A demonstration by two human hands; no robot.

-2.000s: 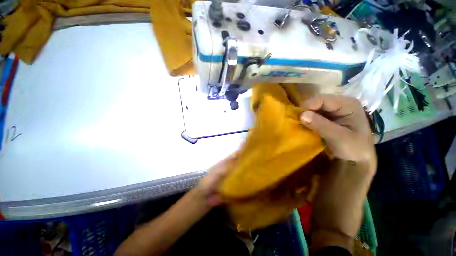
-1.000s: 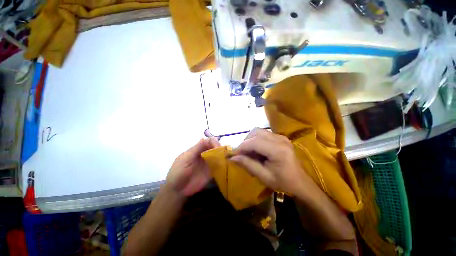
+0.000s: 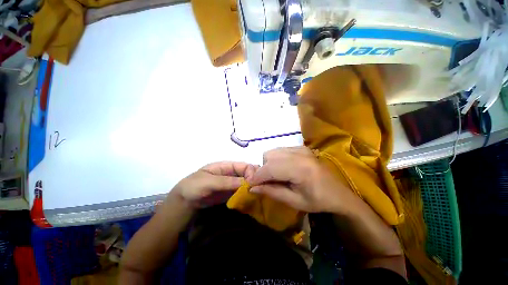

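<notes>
The mustard-yellow garment (image 3: 348,117) lies under the arm of the white sewing machine (image 3: 356,47) and hangs over the table's front edge towards me. My left hand (image 3: 214,181) and my right hand (image 3: 292,178) meet at the front edge and pinch a corner of the yellow cloth between their fingertips. The fingers hide most of the pinched spot. The presser foot and needle (image 3: 268,83) are in bright light, with the cloth to their right.
A dark phone (image 3: 429,122) lies at the table's right front, with snips (image 3: 480,123) beside it. White strips (image 3: 483,67) hang at the machine's right end. A green basket (image 3: 440,206) with yellow bands stands right; a blue basket (image 3: 67,250) is at lower left. More yellow cloth (image 3: 58,28) lies at back left.
The garment has come down from the raised hold and now lies right of the needle. My hands have moved left and together at its corner. The view has shifted closer to the machine.
</notes>
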